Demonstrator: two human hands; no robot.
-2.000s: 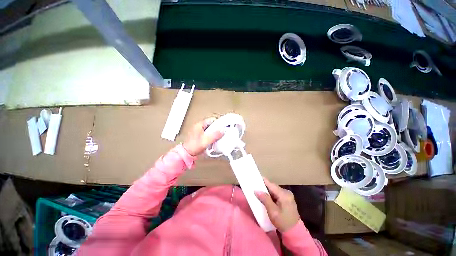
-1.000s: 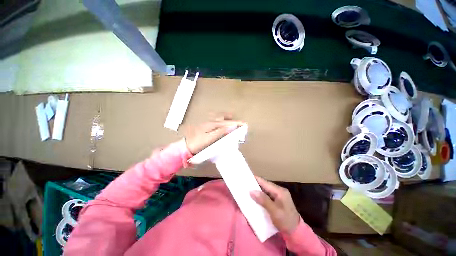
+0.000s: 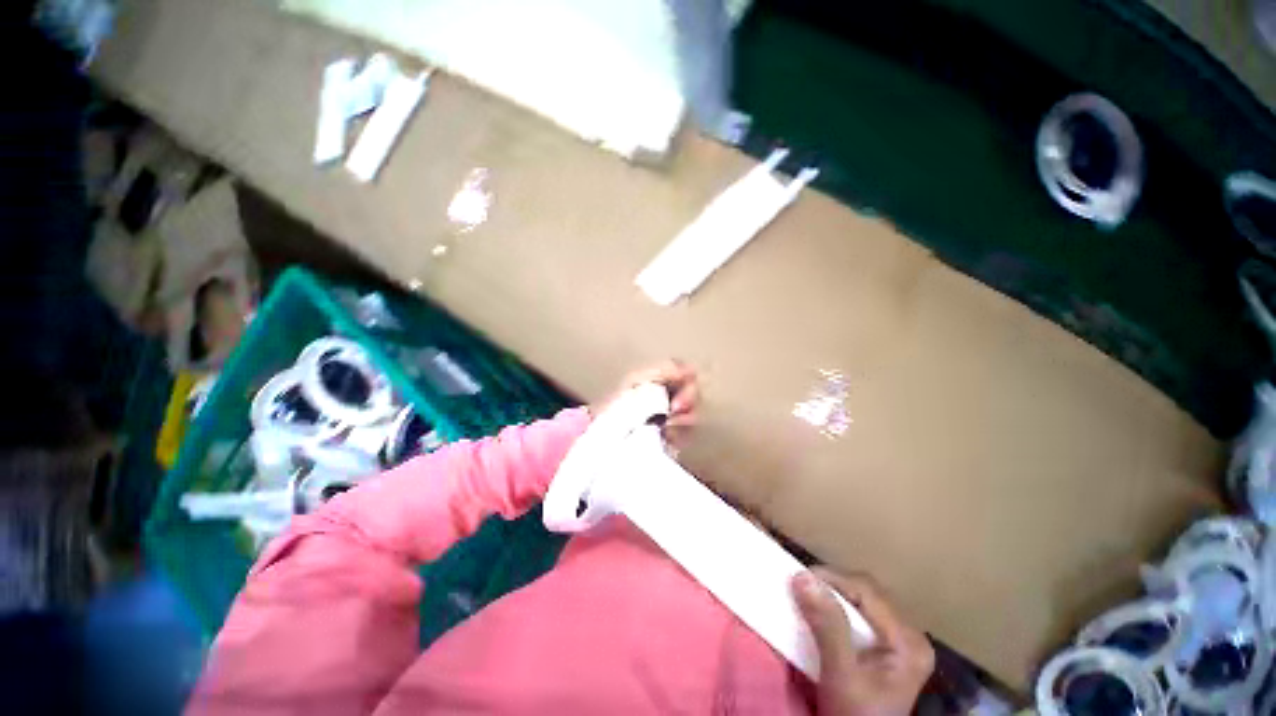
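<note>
A joined head-and-arm unit (image 3: 721, 553) is held in front of my chest, slanting from upper left to lower right. My left hand (image 3: 663, 399) holds its round head at the upper left, with the palm mostly hidden behind the ring. My right hand (image 3: 859, 646) grips the lower right end of the flat white arm. One loose white arm (image 3: 718, 235) lies on the cardboard-covered bench (image 3: 966, 462), prongs towards the belt.
A green crate (image 3: 210, 576) with joined units stands at lower left. Small white pieces (image 3: 381, 129) lie at the bench's upper left. Round heads (image 3: 1094, 685) are heaped at lower right. A round head (image 3: 1089, 158) lies on the green belt (image 3: 910, 126). Pale sheets (image 3: 560, 56) lie at the top.
The view has turned and shifted left, bringing more of the crate into sight. Both hands still hold the unit, now tilted further over, with its round head seen from the side.
</note>
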